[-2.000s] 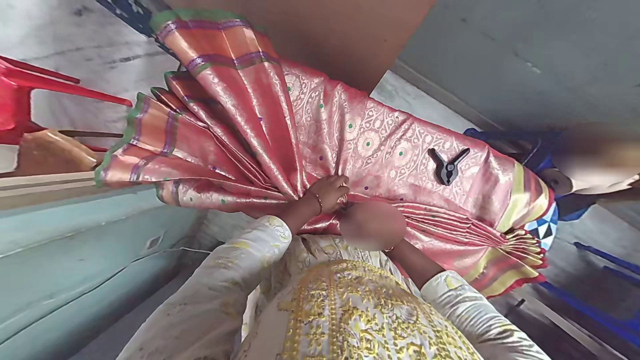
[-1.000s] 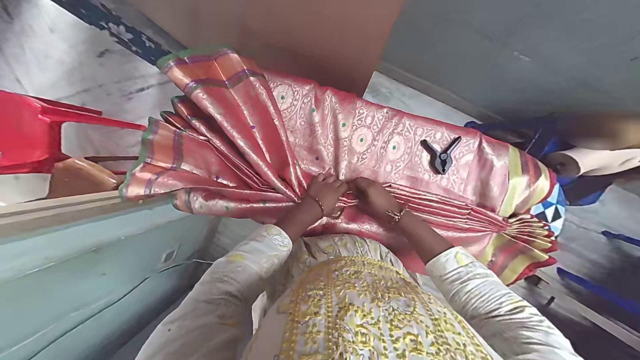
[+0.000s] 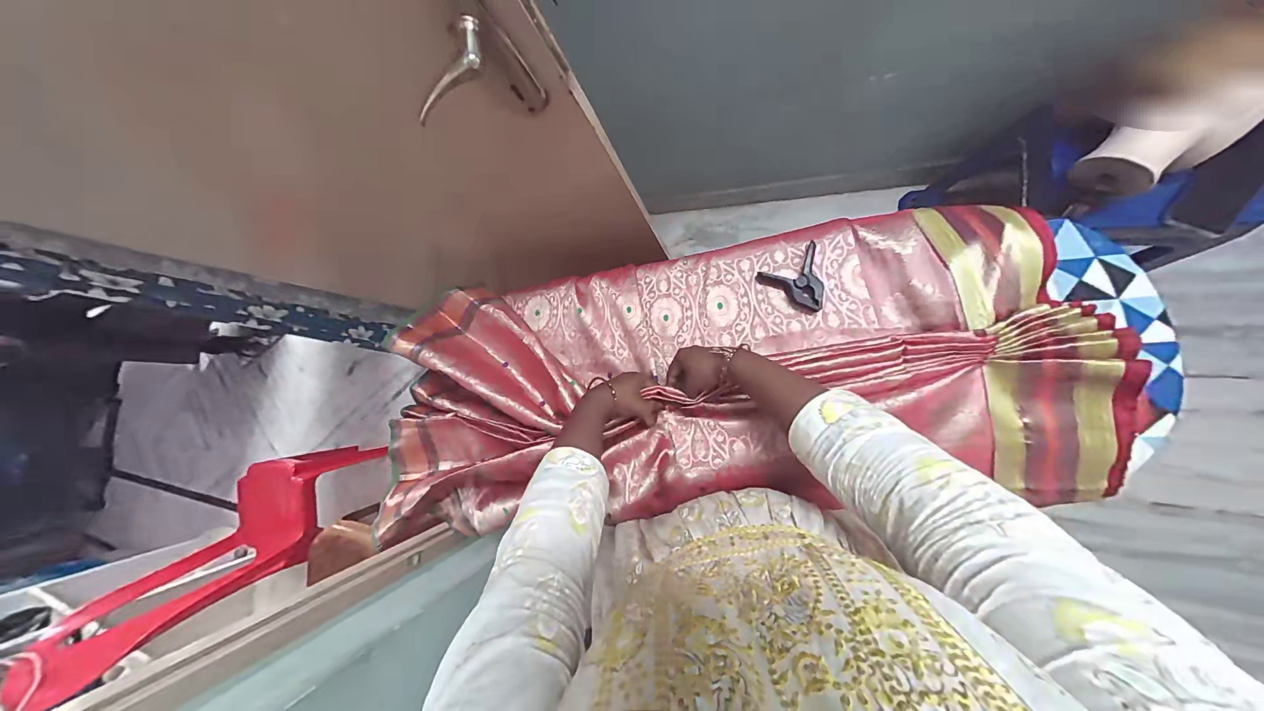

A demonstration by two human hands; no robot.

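Note:
A pink and gold brocade sari [image 3: 849, 267] lies lengthwise over a board-like support with a blue, white and black triangle-patterned cover [image 3: 1155, 326] at its right end. My left hand [image 3: 632, 397] grips gathered folds of the sari near its middle. Just right of it, my right hand [image 3: 697, 371] is closed on the narrow pleats, which run right and fan out at the striped yellow and red border. A black spring clamp [image 3: 796, 281] rests on the sari beyond my right hand. The fingertips are partly hidden in the cloth.
A brown door [image 3: 247, 128] with a metal handle [image 3: 462, 69] stands beyond the sari. At lower left is a red plastic chair [image 3: 281, 504] near a pale green panel [image 3: 395, 612]. Blue furniture and a partly visible person are at upper right.
The view has swung round, bringing the door handle in. Both hands stay close together on the folds; the clamp still lies on the sari.

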